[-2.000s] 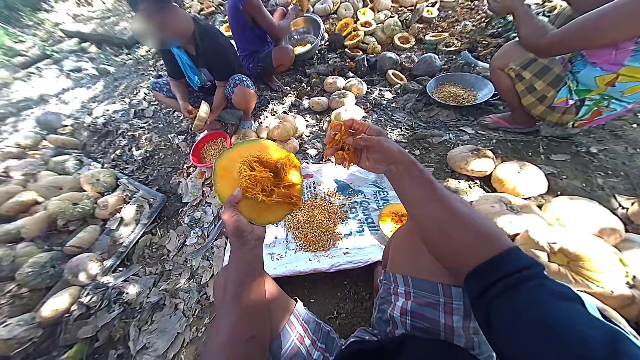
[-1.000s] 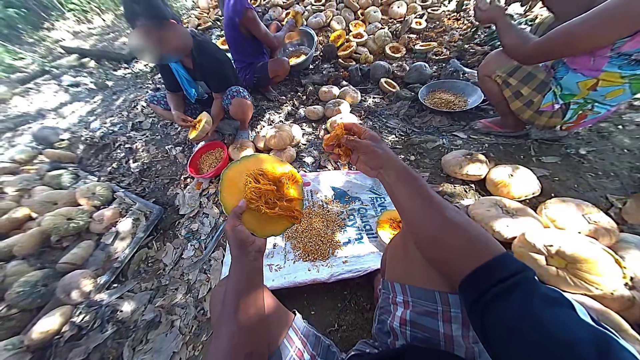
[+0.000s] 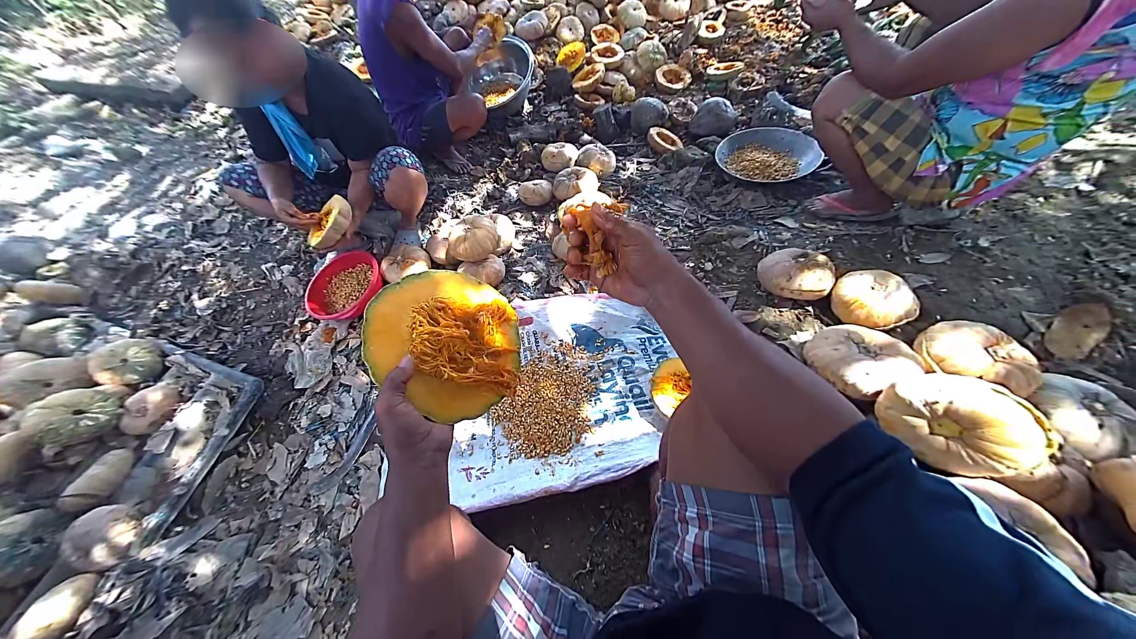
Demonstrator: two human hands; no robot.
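Note:
My left hand [image 3: 410,413] holds up a cut pumpkin half [image 3: 377,333], its orange flesh and stringy pulp [image 3: 461,346] facing me. To the right and higher, my right hand [image 3: 621,253] grips a clump of orange pumpkin pulp [image 3: 596,232] between fingers and thumb. Below both hands a printed white sack [image 3: 524,484] lies on the ground, with a pile of pumpkin seeds [image 3: 548,399] on it. Another cut pumpkin piece [image 3: 671,385] rests at the sack's right edge, beside my knee, which partly hides it.
Whole pumpkins [image 3: 963,424] lie at right; more fill a framed patch [image 3: 75,413] at left. A red bowl of seeds [image 3: 311,297] stands beyond the sack, near a crouching person [image 3: 328,115] holding a cut pumpkin. Metal basins [image 3: 806,146] [image 3: 524,75] and two more people are farther back.
The crouching person at left has lowered the cut pumpkin and now has a hand at its opening. Both my hands keep their hold, in nearly the same places.

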